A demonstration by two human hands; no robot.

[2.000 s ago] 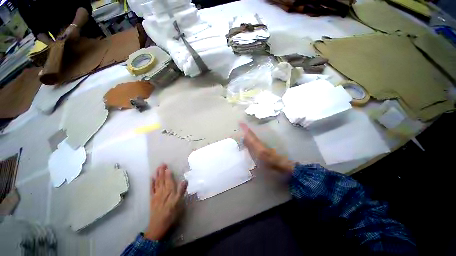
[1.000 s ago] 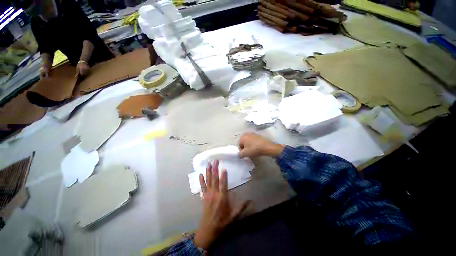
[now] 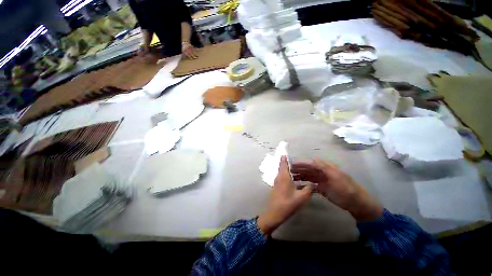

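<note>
A white backing piece [image 3: 271, 164] is raised off the table, held on edge by my left hand [image 3: 287, 195], thumb up along its side. My right hand [image 3: 339, 186] is close beside the left, its fingers blurred and partly behind the piece and left hand; I cannot tell whether it grips the piece. Most of the piece is hidden behind the hands. The large grey-beige sheet [image 3: 280, 121] lies flat beyond them.
A white stack [image 3: 422, 141] and clear plastic bag [image 3: 356, 102] lie right. Beige panels [image 3: 171, 170] and a thick pile [image 3: 86, 197] lie left. Tape roll [image 3: 240, 70], orange-brown piece [image 3: 223, 96] and tall white bundle [image 3: 268, 32] stand beyond. A person [image 3: 162, 24] handles brown panels at back left.
The white piece, flat on the table before, is now lifted and tilted up. My hands have come together around it. The view has swung left, showing more brown panels.
</note>
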